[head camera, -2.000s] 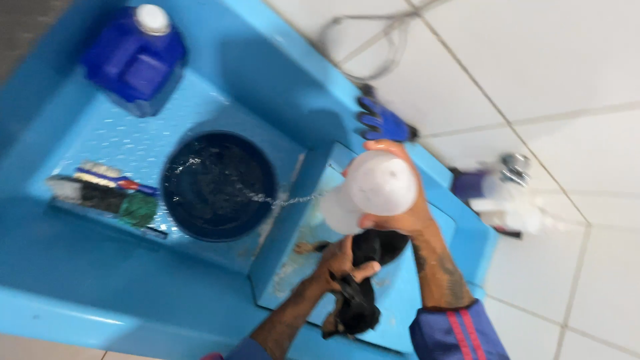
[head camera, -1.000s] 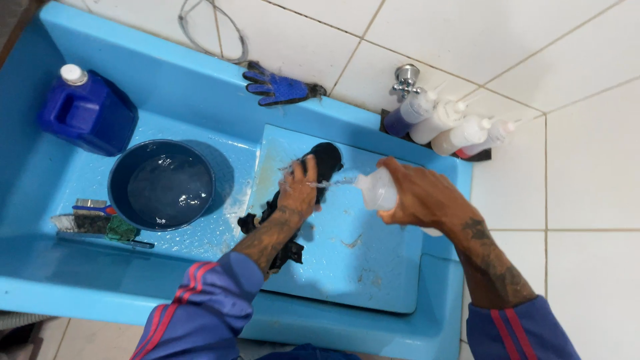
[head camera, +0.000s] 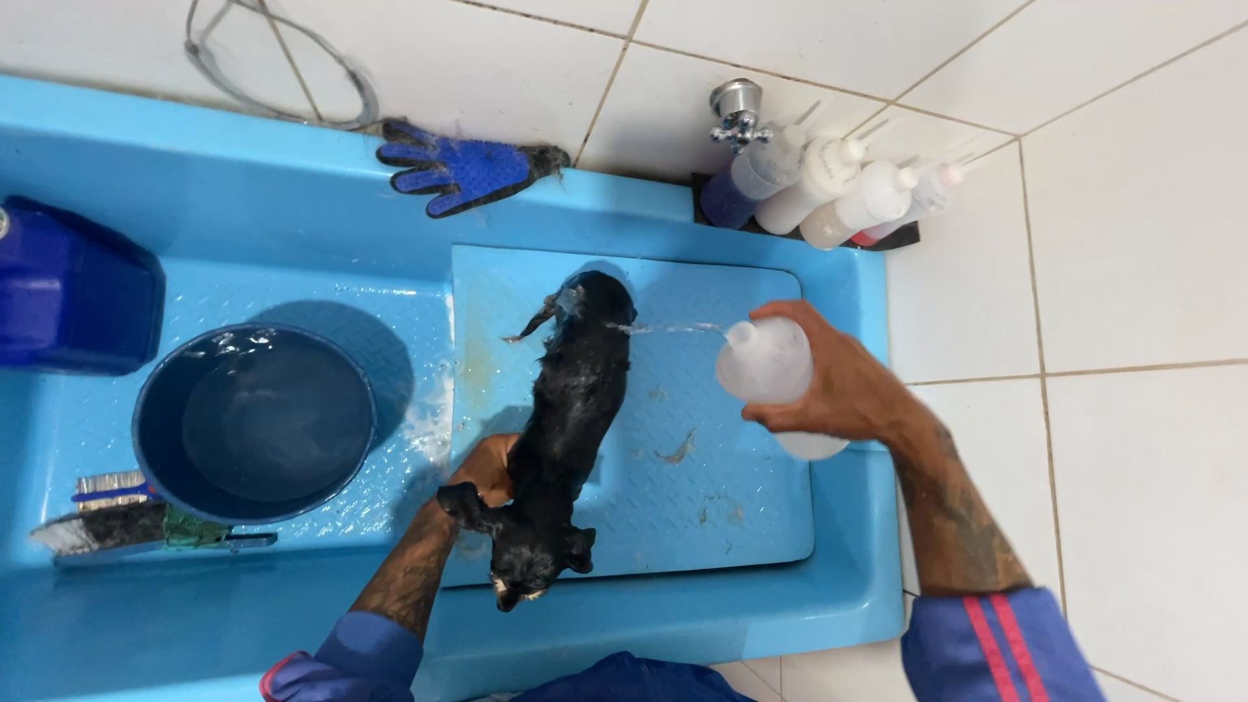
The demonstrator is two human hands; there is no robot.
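A small wet black dog (head camera: 575,409) stands on the raised light-blue platform (head camera: 702,507) of the tub, its head toward me. My left hand (head camera: 487,470) is at the dog's chest, beside its neck; the fingers are partly hidden under the body. In my right hand (head camera: 829,380) is a translucent white squeeze bottle (head camera: 765,361), tipped to the left. A thin stream of water runs from its mouth onto the dog's hindquarters.
Left of the platform are a dark-blue basin of water (head camera: 255,421), a blue jug (head camera: 78,292) and brushes (head camera: 117,517). A blue grooming glove (head camera: 463,168) lies on the back rim. Several squeeze bottles (head camera: 829,185) stand below a metal tap (head camera: 738,112).
My left hand has moved from the dog's back to its chest. The dog's body shows more fully. My right hand keeps hold of the bottle, and the stream now lands on the hindquarters.
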